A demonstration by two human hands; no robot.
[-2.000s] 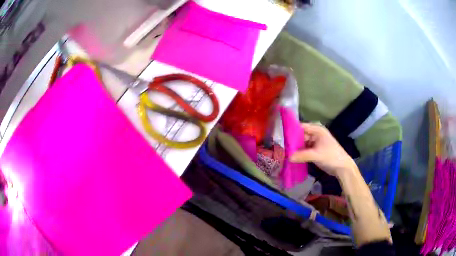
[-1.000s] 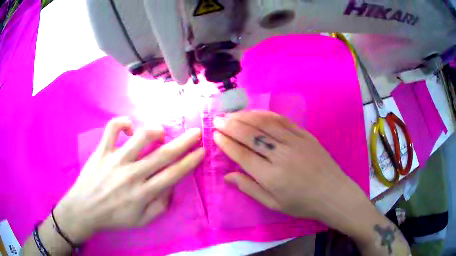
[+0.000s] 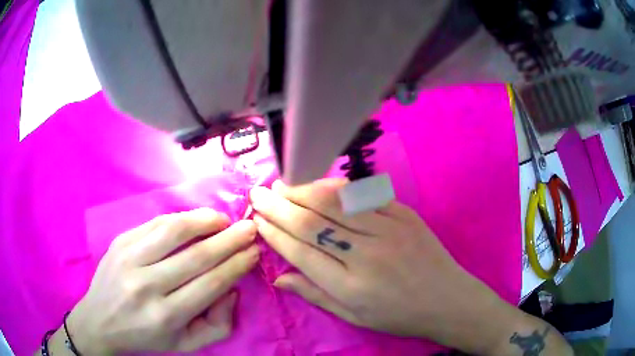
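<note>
A large bright pink garment panel covers the table under the sewing machine head. A seam runs down the panel between my hands. My left hand lies on the cloth left of the seam, fingers bent and fingertips beside it. My right hand presses on the cloth right of the seam, its fingertips meeting the left ones just below the wire finger guard. The needle point is hidden in glare and behind machine parts.
Scissors with yellow and red handles lie right of the panel. A pink piece lies at the right table edge, above greenish and dark cloth. A pale block on the machine overlaps my right hand in view.
The view has moved closer to the machine head. My fingertips have come closer together at the seam, and my left fingers are more bent.
</note>
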